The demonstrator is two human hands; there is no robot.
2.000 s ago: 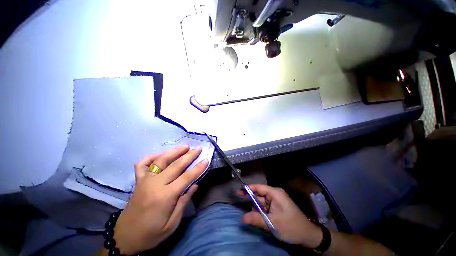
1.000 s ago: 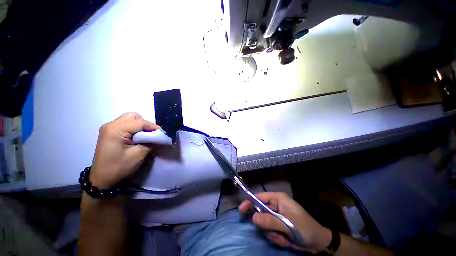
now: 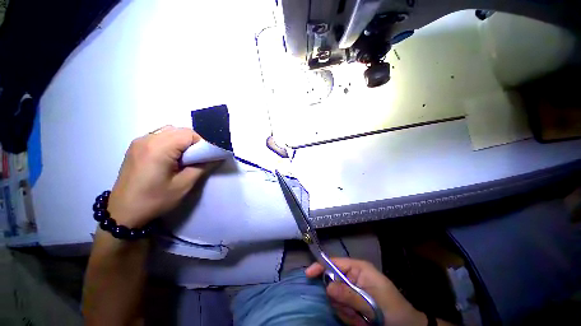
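Observation:
A pale fabric panel lies over the front edge of the white table, its lower part hanging down. My left hand pinches a folded-back part of it, at the left. A black piece with light specks shows flat beyond the fold. My right hand holds silver scissors by the handle loops. The blades look nearly closed, and their tips lie at the panel's upper edge, near its right corner. A short pale strip with a dark edge shows below my left wrist.
The sewing machine head is above, with its bed lit brightly. Dark cloth lies at the upper left. A brown tray-like thing is at the right. A ruler strip runs along the table's front edge.
My left hand has gone from lying flat on the panel to pinching and folding it back, exposing the black piece. The scissors have shifted slightly right along the panel's upper edge since one second ago.

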